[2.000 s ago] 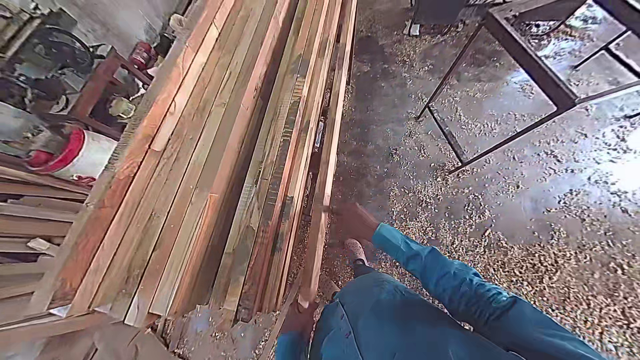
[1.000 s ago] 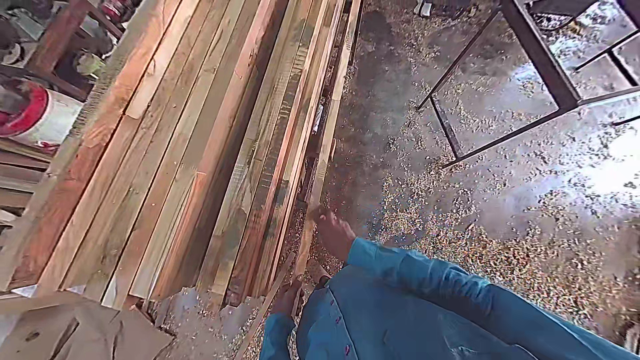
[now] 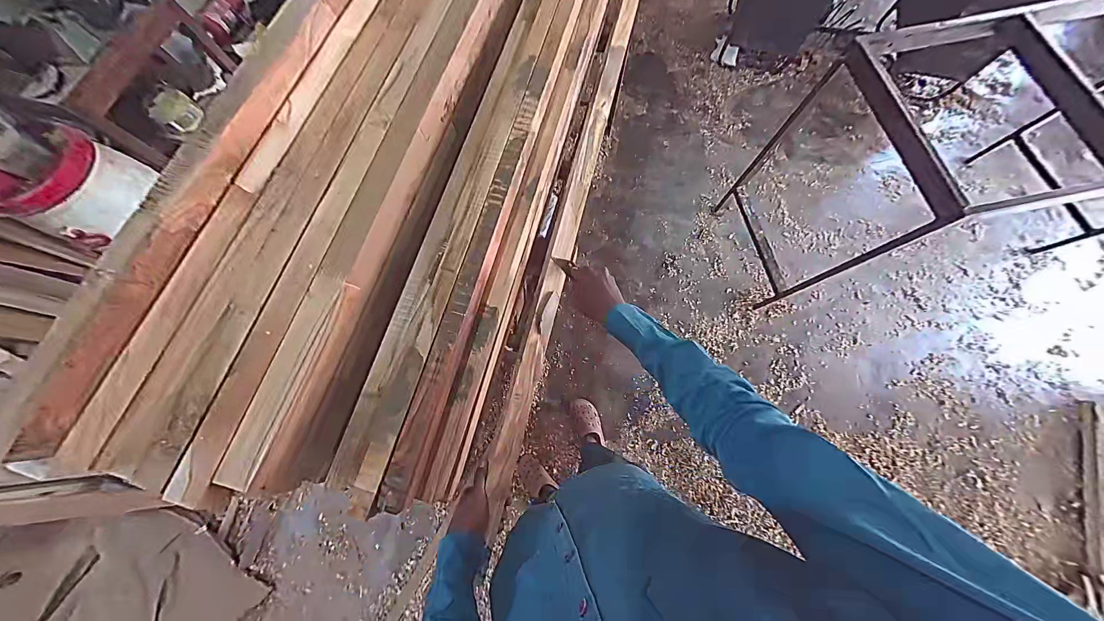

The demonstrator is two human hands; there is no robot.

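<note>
A long wooden plank (image 3: 522, 392) lies along the right edge of a stack of sawn boards (image 3: 302, 250), its near part beside my body. My left hand (image 3: 470, 507) grips this plank near its lower end. Higher up, my right hand (image 3: 593, 291) is at the end of another pale board (image 3: 597, 138), its fingertips on or against the edge; whether they close on it cannot be told. Several boards lie side by side, with a dark gap left of the outermost ones.
A metal frame (image 3: 906, 129) stands on the shavings-strewn floor at upper right. At left are a white and red bucket (image 3: 112, 185) and more wood pieces (image 3: 30, 293). Brown sheet material (image 3: 121, 569) lies at lower left. My shoes (image 3: 586, 420) are close to the stack.
My right hand has moved up along the stack's right edge, away from my body and from my left hand. My left hand stays low by the plank.
</note>
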